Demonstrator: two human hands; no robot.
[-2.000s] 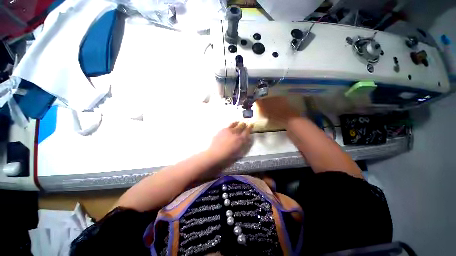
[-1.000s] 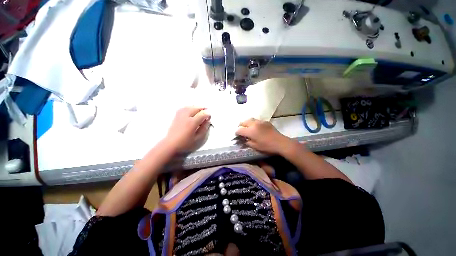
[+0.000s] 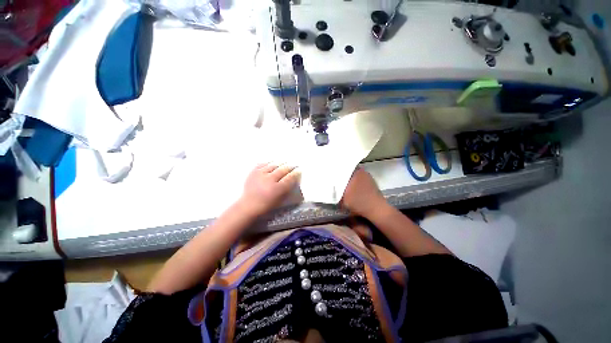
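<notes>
A white fabric piece (image 3: 328, 171) lies in front of the needle area, its lower edge reaching the table's front edge. The presser foot and needle area (image 3: 321, 137) is above it, washed out by the lamp. My left hand (image 3: 273, 187) lies on the fabric's left side, fingers bent and together. My right hand (image 3: 360, 192) is at the fabric's lower right edge, with its fingertips partly hidden by the fabric. Whether my right hand holds a small tool cannot be seen.
The sewing machine head (image 3: 415, 60) spans the upper right. Blue-handled scissors (image 3: 427, 155) lie under its arm, left of a black patterned pouch (image 3: 492, 151). White pieces with blue panels (image 3: 74, 87) lie at left. White bundles (image 3: 94, 307) are below the table edge.
Both hands have moved from the needle toward the table's front edge. Since one second ago, my left hand has moved right and the fabric's lower right part shows between the hands.
</notes>
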